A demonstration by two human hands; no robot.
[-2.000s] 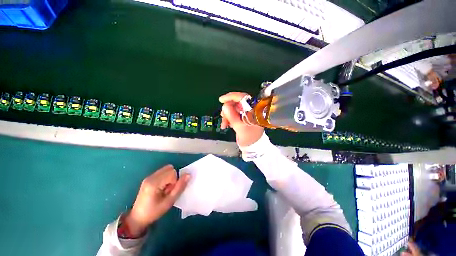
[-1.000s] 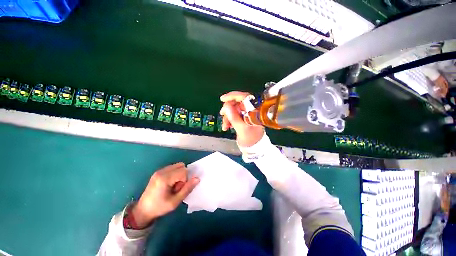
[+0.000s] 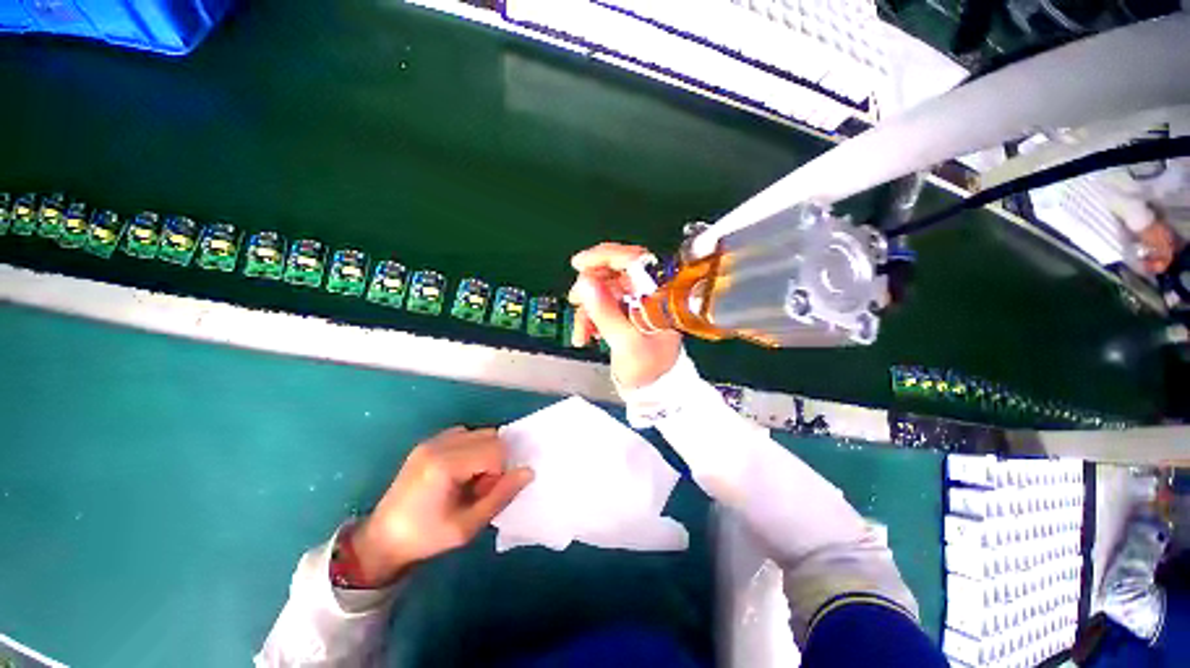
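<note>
My right hand (image 3: 619,303) is raised at the near edge of the belt, its fingers curled at the left end of an amber piece (image 3: 688,298) below a silver pneumatic cylinder (image 3: 796,277). A small white bit shows at the fingertips; what they grip is unclear. A row of green circuit boards (image 3: 304,262) lies on the belt and runs up to this hand. My left hand (image 3: 441,501) rests on the bench with thumb and curled fingers at the left edge of a flat white sheet (image 3: 594,478); whether it pinches the sheet is unclear.
A white support arm (image 3: 914,137) and black hose (image 3: 1057,178) cross the upper right. A pale rail (image 3: 235,325) parts belt from bench. White housings (image 3: 1015,561) stand in rows at the right. A blue tote (image 3: 124,20) is at the upper left. Another person's hand (image 3: 1155,244) shows far right.
The row of boards left of my right hand has shifted along the belt relative to the view. My left hand and the sheet appear slightly further right. My right hand stays by the amber piece.
</note>
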